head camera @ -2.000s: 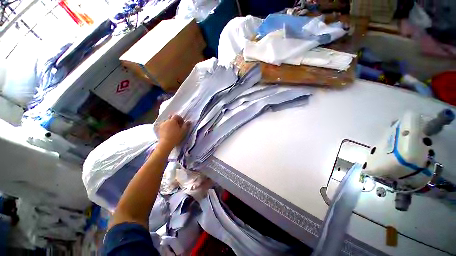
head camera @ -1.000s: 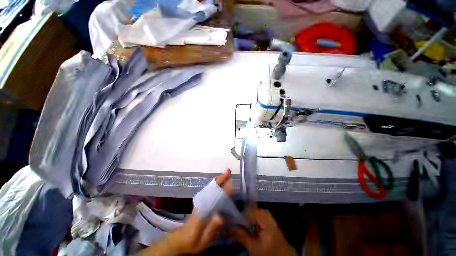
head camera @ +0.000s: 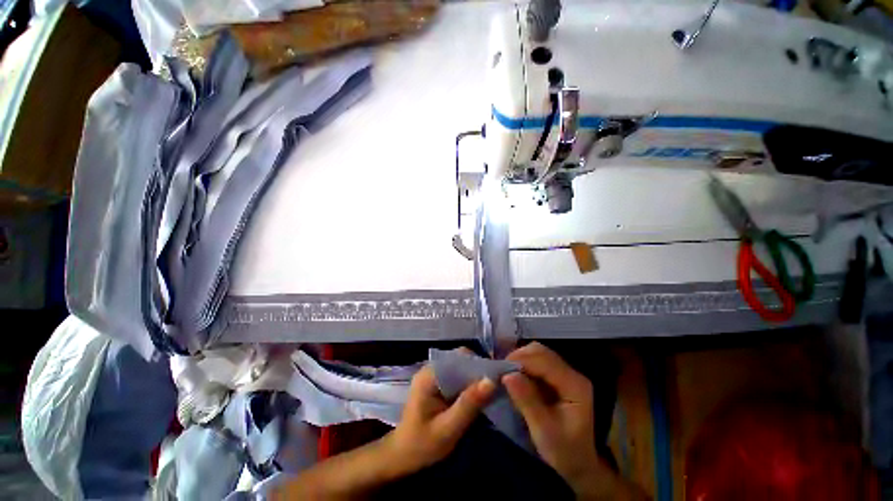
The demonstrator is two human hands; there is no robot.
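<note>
A long grey-blue cloth strip (head camera: 495, 279) runs from the bright needle area of the sewing machine (head camera: 519, 127) down over the table's front edge. My left hand (head camera: 441, 411) holds a grey-blue cloth piece (head camera: 460, 372) between thumb and fingers, just below the edge. My right hand (head camera: 553, 396) pinches the right end of that piece, where the hanging strip meets it. Both hands are close together. The needle and presser foot are lost in the lamp's glare. Whether the piece and the strip are joined I cannot tell.
A pile of grey-blue strips (head camera: 211, 186) lies on the table's left. A wrapped brown package (head camera: 323, 34) is behind it. Scissors (head camera: 759, 250), a small brown tab (head camera: 585, 257) and black snips (head camera: 855, 279) lie at the right. Loose cloth (head camera: 372, 391) hangs below the edge; a red bag (head camera: 778, 455) is lower right.
The view has swung from the strip pile to the machine and moved closer. My left hand has left the pile. Both hands now hold cloth steadily together below the table edge.
</note>
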